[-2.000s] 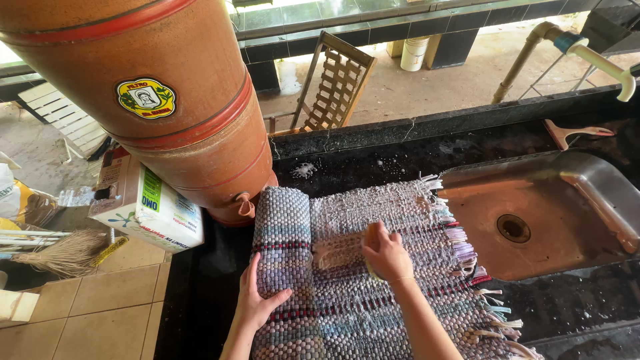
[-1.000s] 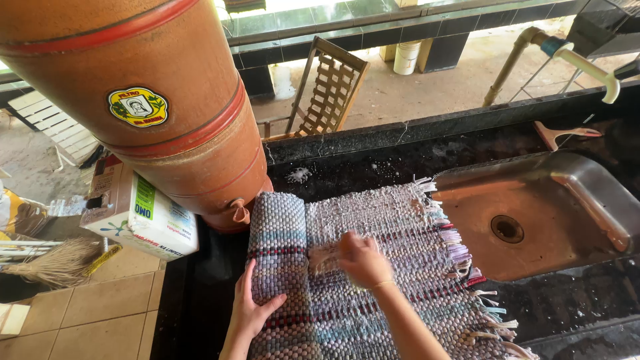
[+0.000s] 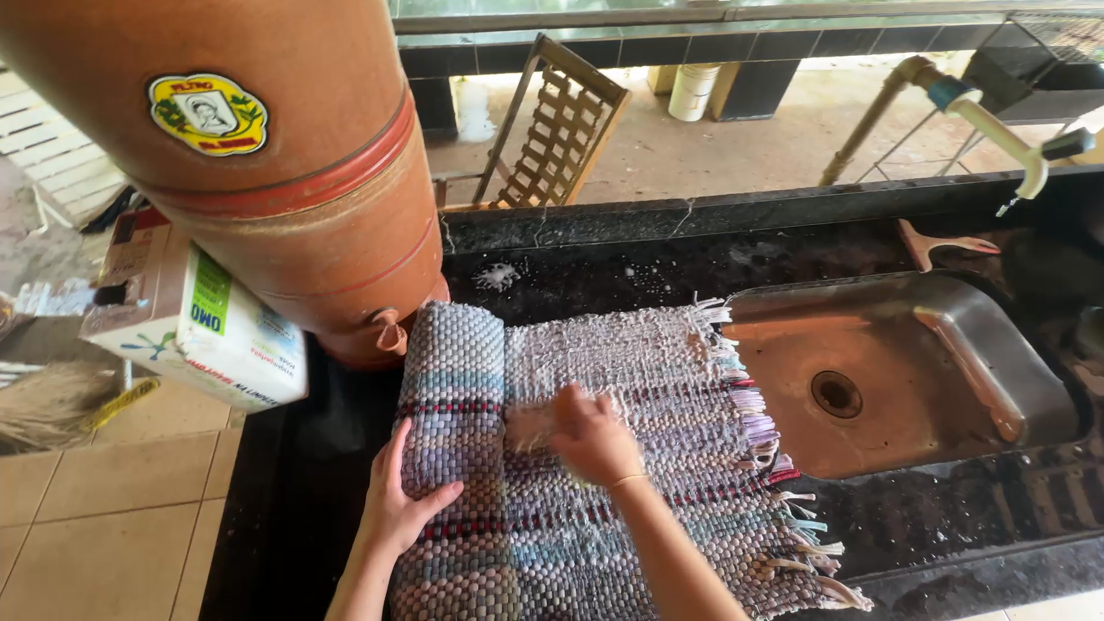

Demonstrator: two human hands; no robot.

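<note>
A woven rag rug (image 3: 638,431) with fringed ends lies on the black stone counter, its left part folded or rolled over itself. My left hand (image 3: 404,500) rests with fingers apart on the left edge of that fold. Over the flat part, just right of the fold, my right hand (image 3: 595,431) is blurred by motion; a brownish blurred patch shows at its left side, and whether the hand holds a brush or other thing cannot be made out. White suds streak the rug's upper part. The steel sink (image 3: 906,371) lies right of the fringe.
A clay water filter (image 3: 302,198) with a small spigot stands at the back left, beside a detergent box (image 3: 207,336). A squeegee (image 3: 944,246) lies behind the sink, below a dripping plastic tap (image 3: 992,138). A wooden chair (image 3: 561,129) stands beyond the counter's raised back edge.
My right hand has moved on the rug, from near its middle toward the fold. Two seconds ago a tan thing showed in that hand. My left hand stays on the fold.
</note>
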